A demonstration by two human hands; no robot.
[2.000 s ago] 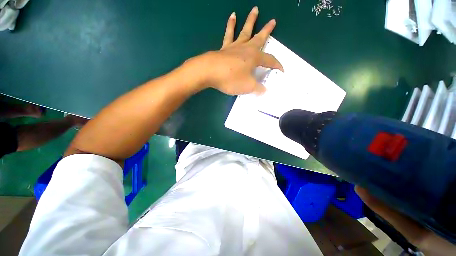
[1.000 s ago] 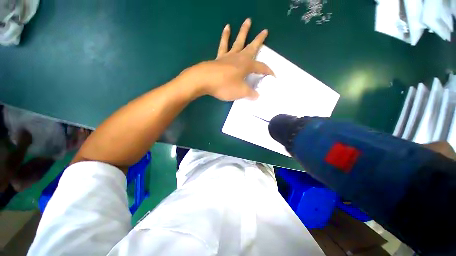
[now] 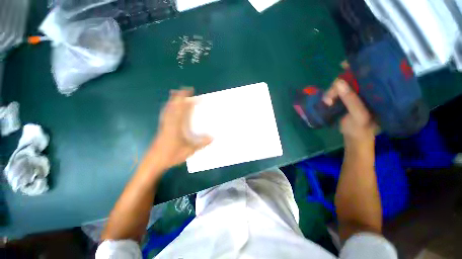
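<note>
A white rectangular panel (image 3: 235, 126) lies flat on the dark green bench near its front edge. My left hand (image 3: 177, 129) is at the panel's left edge, blurred, with its thumb over the panel's face; the grip under the palm is hidden. My right hand (image 3: 352, 103) holds a dark blue cordless drill driver (image 3: 387, 76) by its handle, right of the panel. The drill's front end points away toward the far right, and its black and red battery (image 3: 316, 106) faces the panel. A small scattered pile of screws (image 3: 193, 49) lies beyond the panel.
A bulging clear plastic bag (image 3: 86, 50) lies at the far left, with a small orange end (image 3: 34, 39) beside it. Crumpled whitish cloth (image 3: 29, 162) lies at left. White layered panels (image 3: 420, 30) are at the far right. Blue stools (image 3: 385, 177) stand below the bench's right side.
The view has shifted. The drill has swung away from the panel to the right and now points away. The panel sits straighter, and my left hand is at its left edge.
</note>
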